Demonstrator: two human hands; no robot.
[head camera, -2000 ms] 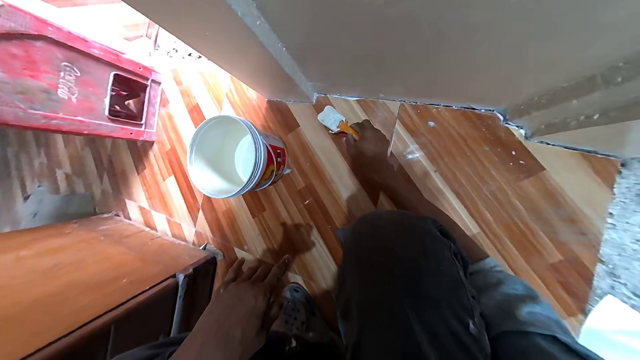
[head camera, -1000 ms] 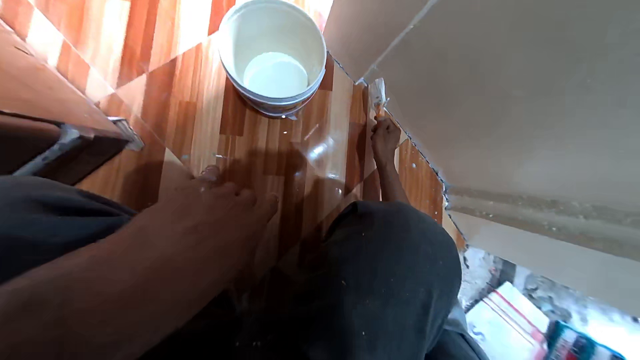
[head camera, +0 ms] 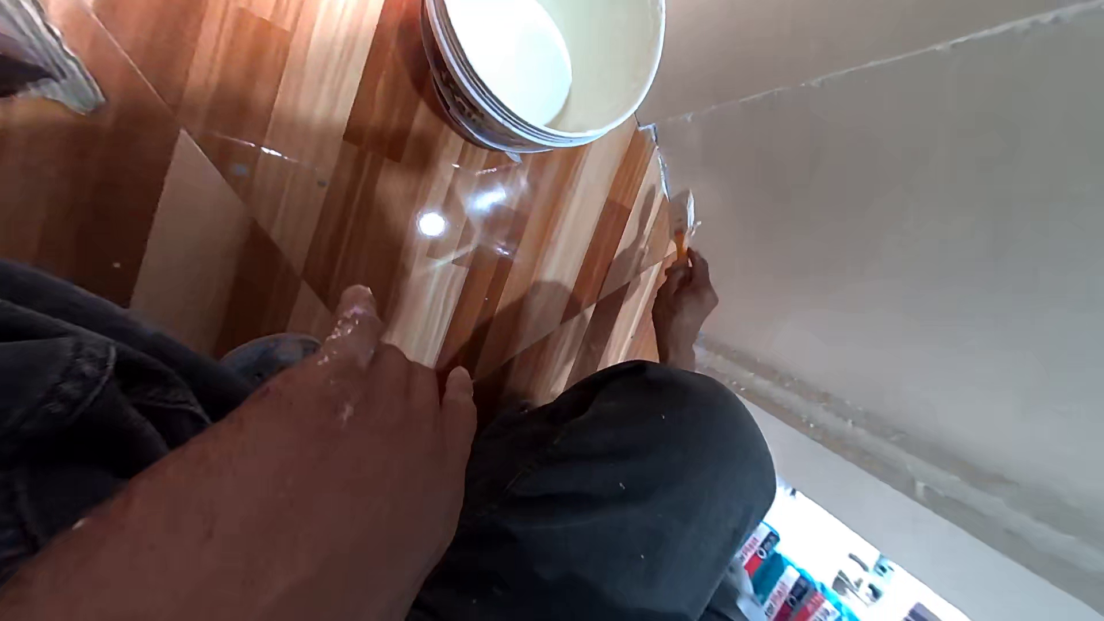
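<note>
My right hand (head camera: 686, 297), beyond my knee, grips the orange handle of a paintbrush (head camera: 682, 216). White-coated bristles are at the bottom of the grey wall (head camera: 862, 207), close to the line where it meets the wood-patterned floor (head camera: 509, 293). My left hand (head camera: 388, 379) reaches over the floor at lower left, holding nothing, its fingers somewhat spread and marked with white specks. At the top centre stands a plastic bucket (head camera: 500, 129) with whitish liquid inside, left of the brush.
My bent knee (head camera: 638, 466) lies between my two hands. A whitish-edged object (head camera: 69, 82) shows at the upper left. Beyond the wall's lower edge, colourful printed packages (head camera: 785, 578) lie at the bottom right. Part of a shoe (head camera: 272, 354) shows beside my left wrist.
The view has swung and come closer to the floor. My right hand has moved the brush along the foot of the wall, away from the corner near the bucket.
</note>
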